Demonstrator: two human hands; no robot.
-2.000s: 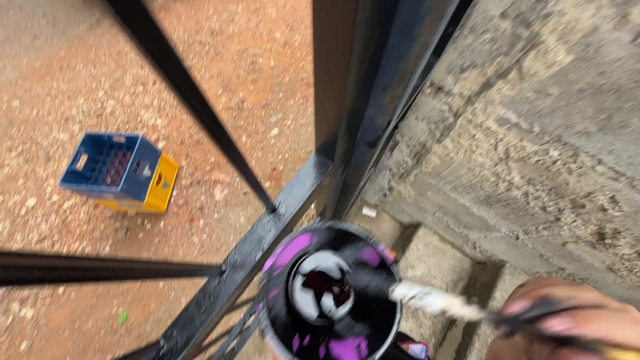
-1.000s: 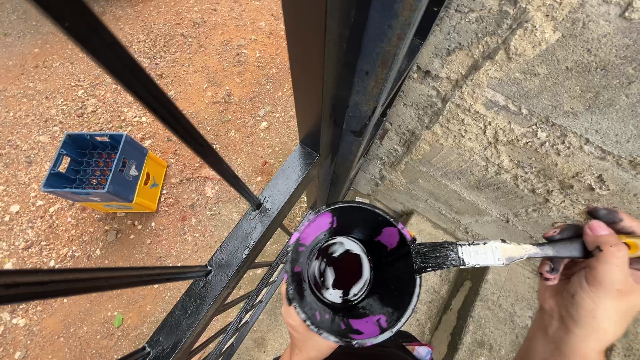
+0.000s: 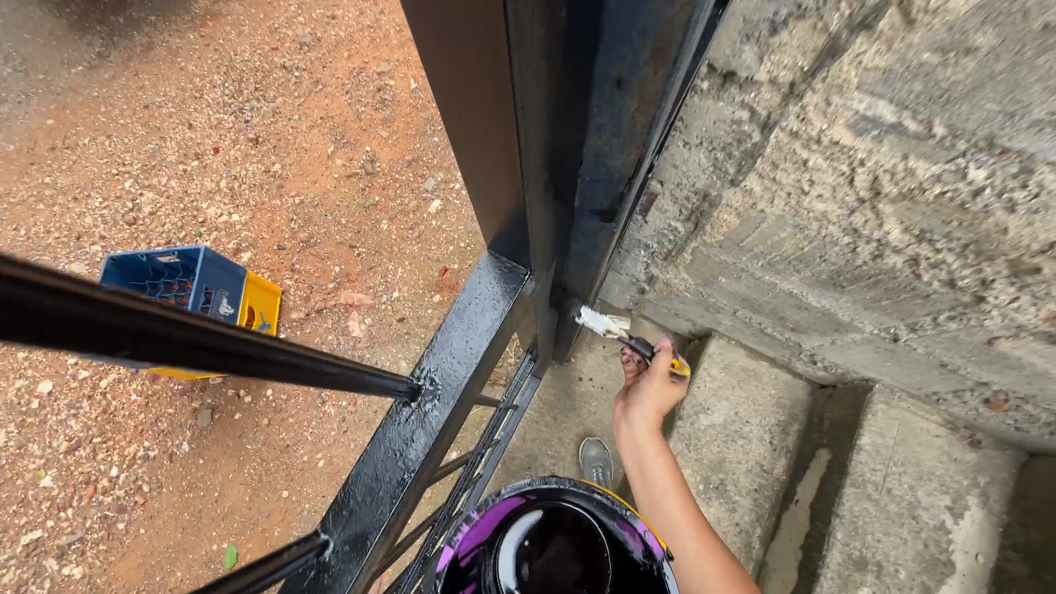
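My right hand (image 3: 652,384) grips the black and yellow handle of a paintbrush (image 3: 606,323). Its dark bristle tip is against the lower part of a dark metal post (image 3: 598,190) beside the concrete wall. At the bottom centre is a paint bucket (image 3: 487,536) holding glossy black paint, its inner wall streaked with purple. My left hand is almost wholly hidden; only a sliver of skin shows at the bottom edge left of the bucket, so its hold cannot be seen. A metal rail (image 3: 429,396) with a wet-looking black coat joins the post area.
Black bars (image 3: 206,334) cross the left side. Beyond them a blue crate (image 3: 177,276) and a yellow crate (image 3: 262,304) stand on reddish gravel. A rough concrete wall (image 3: 891,206) rises at the right, above concrete steps (image 3: 742,429). A grey shoe (image 3: 596,460) shows behind the bucket.
My right hand has taken the brush from the bucket's rim to the metal post. The bucket now sits lower in view, and the left hand that showed under it is nearly out of sight.
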